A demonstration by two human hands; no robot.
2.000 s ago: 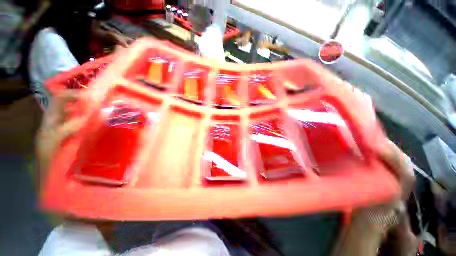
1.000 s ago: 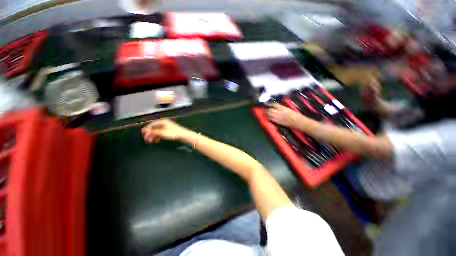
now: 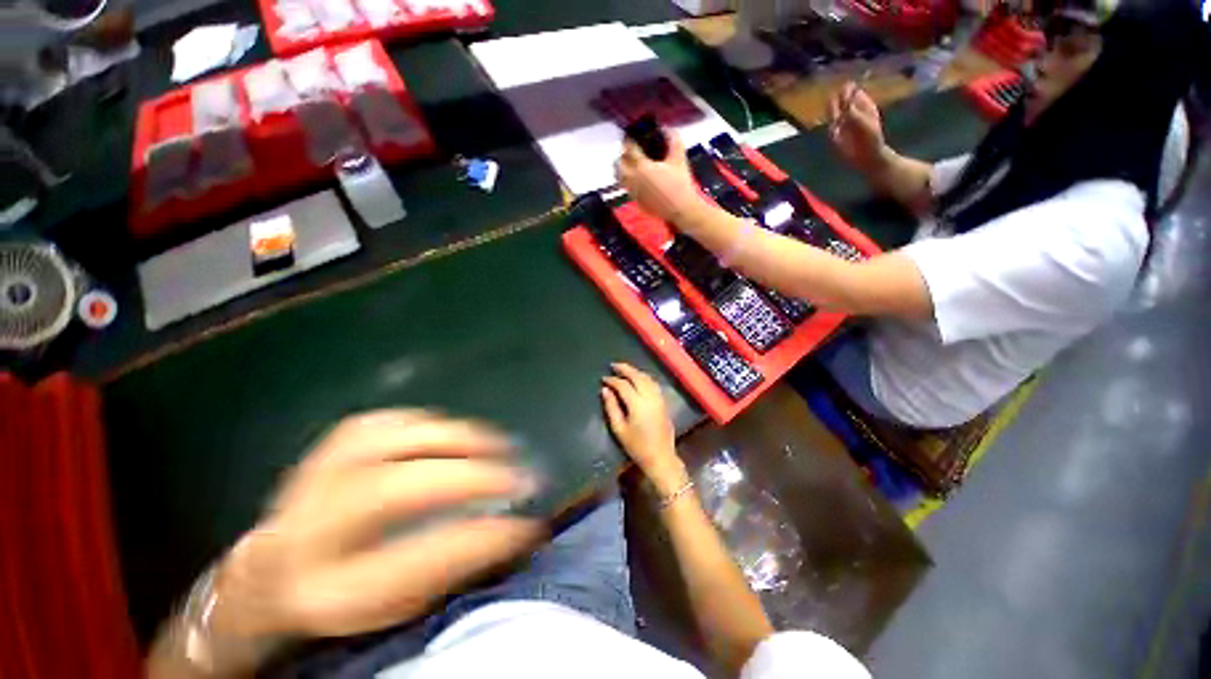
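My left hand (image 3: 385, 524) is large and blurred in the lower left, raised near the camera, with fingers pointing right and nothing seen in it. My right hand (image 3: 640, 414) rests on the edge of the green bench mat (image 3: 385, 358), fingers slightly bent, with nothing seen in it. To its right lies a red phone tray (image 3: 724, 398) with several open black flip phones (image 3: 728, 369), keypads up. A coworker's hand (image 3: 660, 183) holds a black phone (image 3: 647, 137) above the tray's far left corner.
Stacked red trays (image 3: 60, 531) stand at left, a small fan (image 3: 33, 295) behind. Beyond lie a grey plate (image 3: 173, 285) with a labelled block (image 3: 272, 246), a whitish bottle (image 3: 372, 192), a tray of pouches (image 3: 160, 122) and a white sheet (image 3: 531, 66). A coworker (image 3: 1023, 292) sits right; a box of clear plastic (image 3: 850, 557) is below.
My left hand has come into view. My right hand has moved right and back to the bench edge. The view has turned right. The coworker's hand has risen from the tray and now holds a phone.
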